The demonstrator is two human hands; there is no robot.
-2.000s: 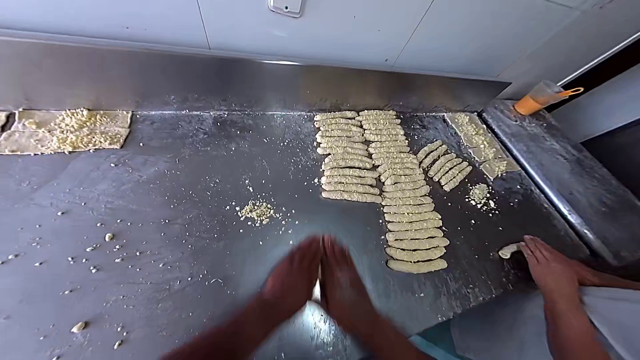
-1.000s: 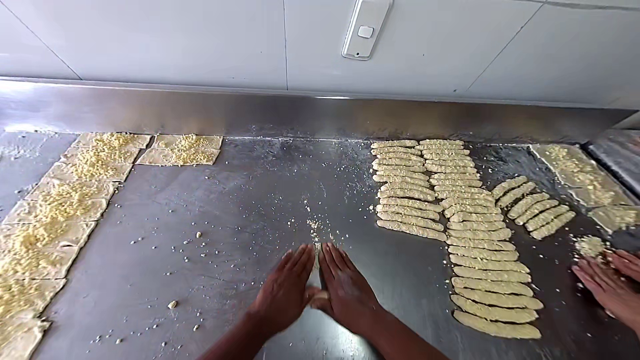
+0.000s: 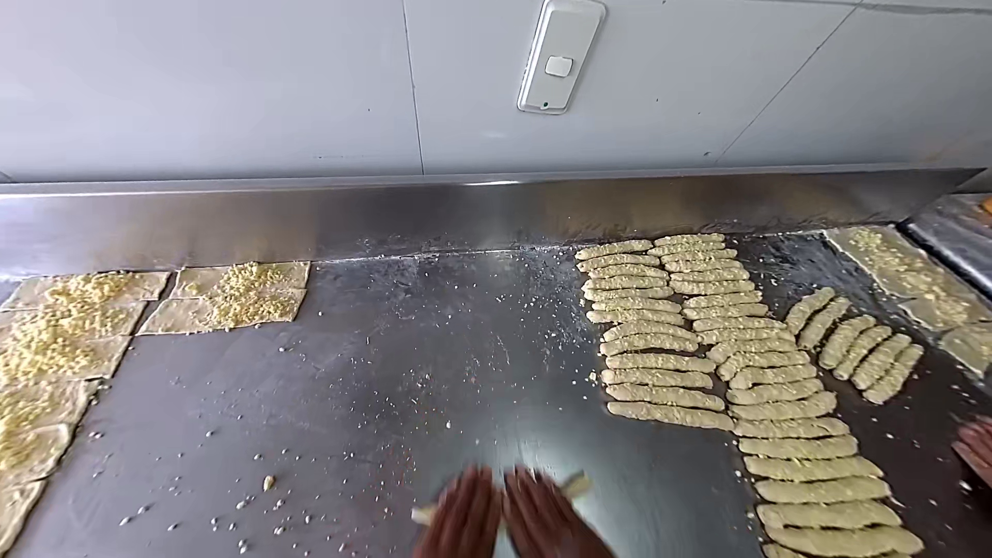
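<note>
Side by side at the bottom middle, my left hand (image 3: 465, 515) and my right hand (image 3: 546, 515) lie flat, palms down, over a strip of dough (image 3: 577, 486). Its ends stick out at the outer side of each hand; the rest is hidden under them. Both hands are slightly blurred. To their right, rows of rolled dough sticks (image 3: 670, 415) coated with yellowish crumbs lie on the metal worktop (image 3: 349, 403). Flat dough pieces topped with grated yellow filling (image 3: 248, 298) lie at the left.
Another person's hand (image 3: 975, 446) shows at the right edge. More topped dough sheets (image 3: 914, 271) lie at the far right. A metal backsplash (image 3: 372, 221) runs along the back, below a wall switch (image 3: 559, 62). Crumbs (image 3: 269, 483) are scattered over the worktop.
My hands have gone from upright, palms facing each other, to flat over the dough strip. The crumb pile between them and the backsplash is now spread thin. The view has shifted.
</note>
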